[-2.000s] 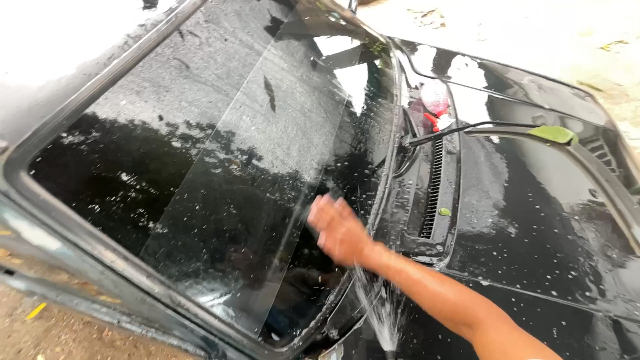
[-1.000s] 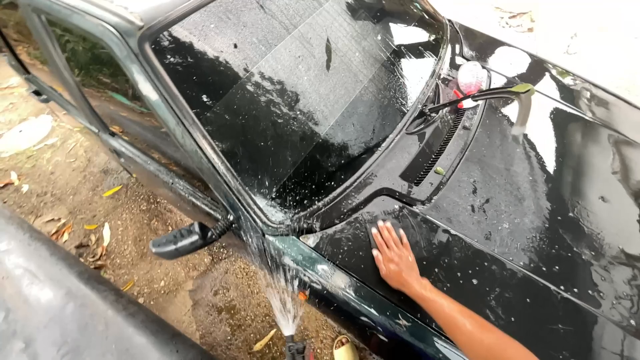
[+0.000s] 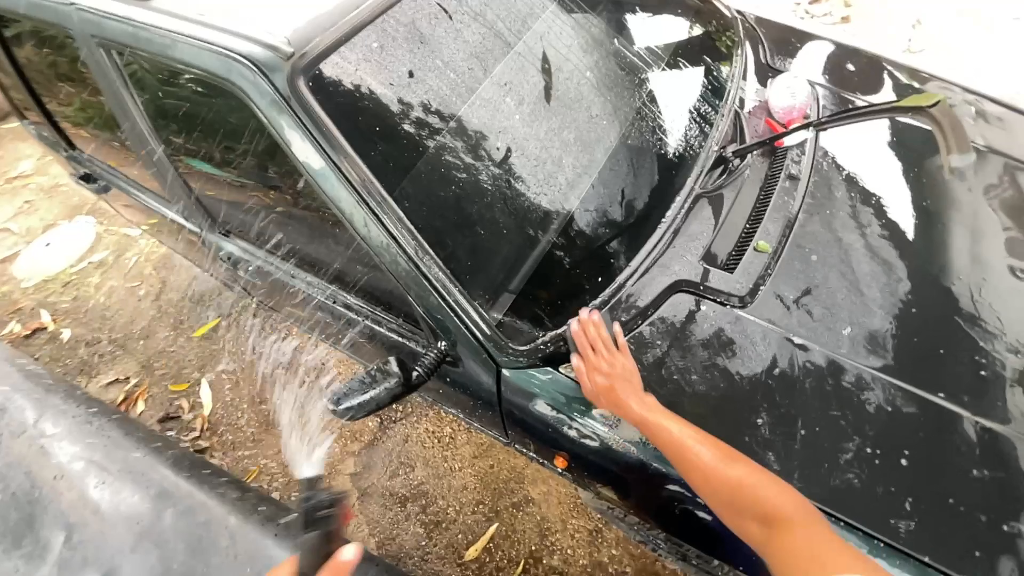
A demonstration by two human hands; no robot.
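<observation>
My left hand [image 3: 340, 560], mostly cut off by the bottom edge, holds a black hose spray nozzle [image 3: 320, 516]. Water [image 3: 296, 424] fans upward from it, beside the side mirror [image 3: 376, 390] of a dark green car. My right hand [image 3: 606, 364] presses a dark pad [image 3: 598, 324], largely hidden under the fingers, against the lower corner of the windshield [image 3: 512, 200], where it meets the hood [image 3: 720, 384]. Droplets cover the glass and wet paint. A raised wiper arm [image 3: 848, 116] extends over the hood, with a green leaf [image 3: 920, 100] near its end.
A pink-and-clear container with a red part [image 3: 788, 100] rests by the cowl vent [image 3: 756, 208]. At the lower left, a dark curved surface [image 3: 120, 480] borders the wet ground [image 3: 448, 496], where leaves lie. Side windows [image 3: 216, 128] run toward the upper left.
My right hand has moved from the hood to the windshield corner. The water now sprays left of the mirror, and my left hand has come into view on the nozzle.
</observation>
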